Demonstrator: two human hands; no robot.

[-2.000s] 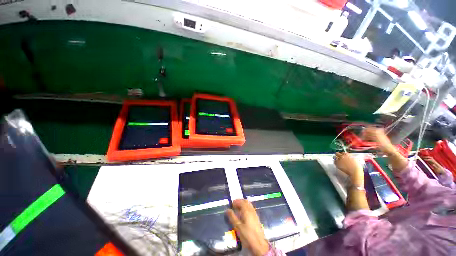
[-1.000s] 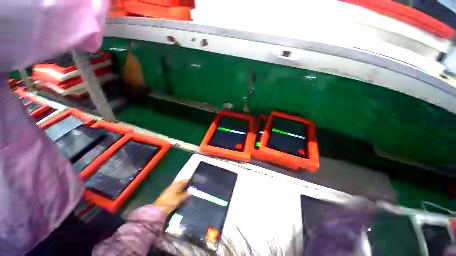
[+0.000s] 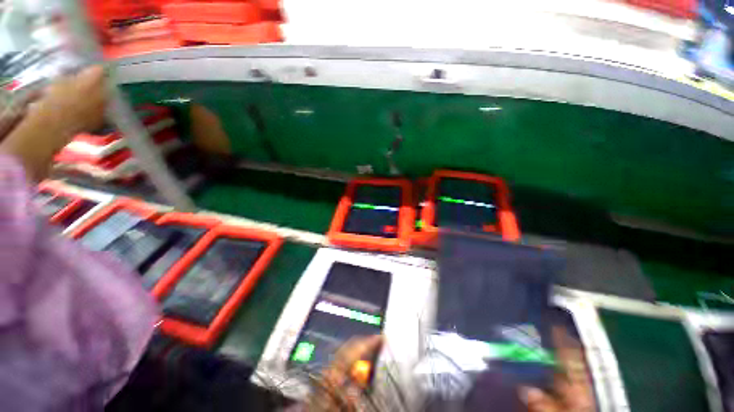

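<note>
A blurred dark tablet point(image 3: 499, 282) with a white and green band is raised above the right part of the white foam tray point(image 3: 294, 322). My right hand point(image 3: 563, 378) grips its lower right edge. Another tablet point(image 3: 354, 290) lies in the tray's left slot, with a white-green bar, a green square low left and an orange square low right. My left hand point(image 3: 346, 374) is at this tablet's lower right part, fingers bent. Loose dark strands and blur partly hide this hand, so its grip is unclear.
Red foam trays with tablets stand on the back ledge point(image 3: 374, 241) and at left point(image 3: 197, 334). A person's pink sleeve point(image 3: 72, 298) and raised arm fill the left side. A pale post point(image 3: 149, 153) stands beyond. Another white tray point(image 3: 604, 354) lies at right.
The view swung left, then shifted slightly. My left hand moved from the left tablet's left edge to its lower right. A tablet now appears raised at right, with my right hand on it.
</note>
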